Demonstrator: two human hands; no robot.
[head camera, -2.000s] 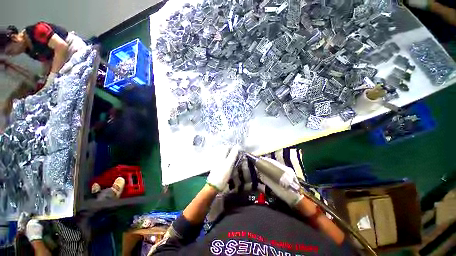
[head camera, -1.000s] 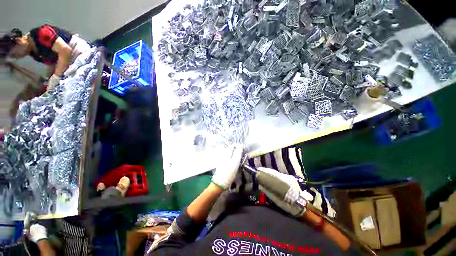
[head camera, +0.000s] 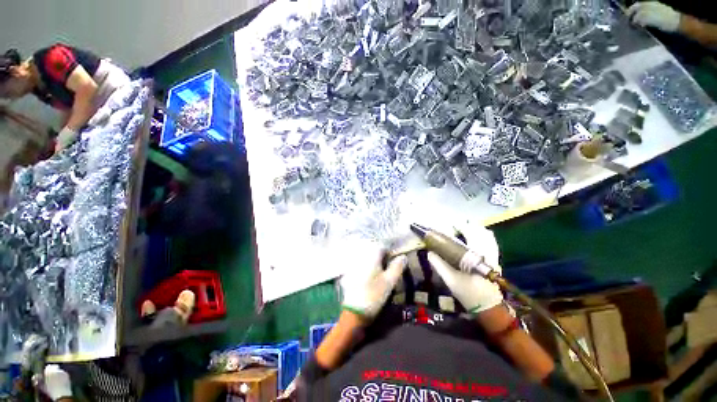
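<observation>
My right hand (head camera: 476, 271), in a white glove, is closed around a grey-silver cylindrical hand tool (head camera: 446, 247). The tool's dark narrow tip points up and left over the table edge. A yellowish-brown hose (head camera: 562, 330) runs from its rear to the lower right. My left hand (head camera: 368, 284), also white-gloved, is left of the tool at the front table edge, fingers bent towards it. Whether it holds a small part is too blurred to tell. Small bright pieces (head camera: 365, 177) lie just beyond the hands. Grey metal parts (head camera: 464, 86) are heaped behind them.
White table (head camera: 277, 263) with a tan roll or cup (head camera: 590, 149) near its right edge. Another person's gloved hand (head camera: 654, 14) is at the upper right. Blue crates (head camera: 214, 110), a red crate (head camera: 208, 297) and a cardboard box (head camera: 601, 345) stand around. Another person sits left at a second heaped table.
The tool has lifted and its tip has moved up and right, away from my left hand. My left hand has lowered slightly. Another person's gloved hand has appeared at the upper right.
</observation>
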